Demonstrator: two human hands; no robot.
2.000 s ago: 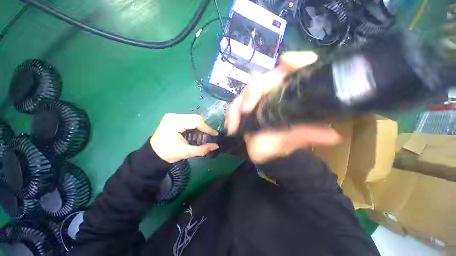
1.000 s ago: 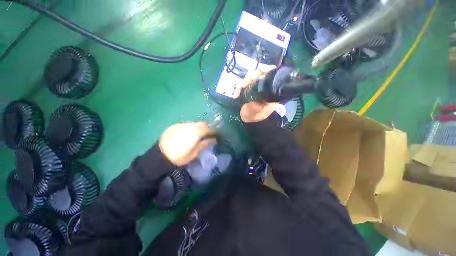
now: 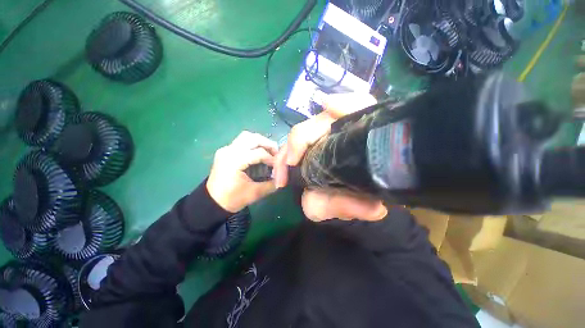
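My right hand [image 3: 324,150] is wrapped around the thick black power screwdriver [image 3: 436,144], which has a pale label and lies large and close to the camera. Its tip is hidden behind my fingers. My left hand [image 3: 244,170] holds a small black fan part [image 3: 259,171] between thumb and fingers, mostly hidden. The fingertips of both hands meet at this part. A white-topped screw feeder [image 3: 340,54] with blue sides and a dark window stands just beyond my right hand.
Black fan heads [image 3: 86,148] lie grouped at the left. More fans [image 3: 426,45] lie at the top right. One fan head [image 3: 226,236] is by my left forearm. A thick black hose [image 3: 224,49] curves across the top. Open cartons [image 3: 513,262] stand at the lower right.
A second ago my hands were apart, with a pale-bladed fan by the left one. Now the small part is in my left hand and the screwdriver has come down to it.
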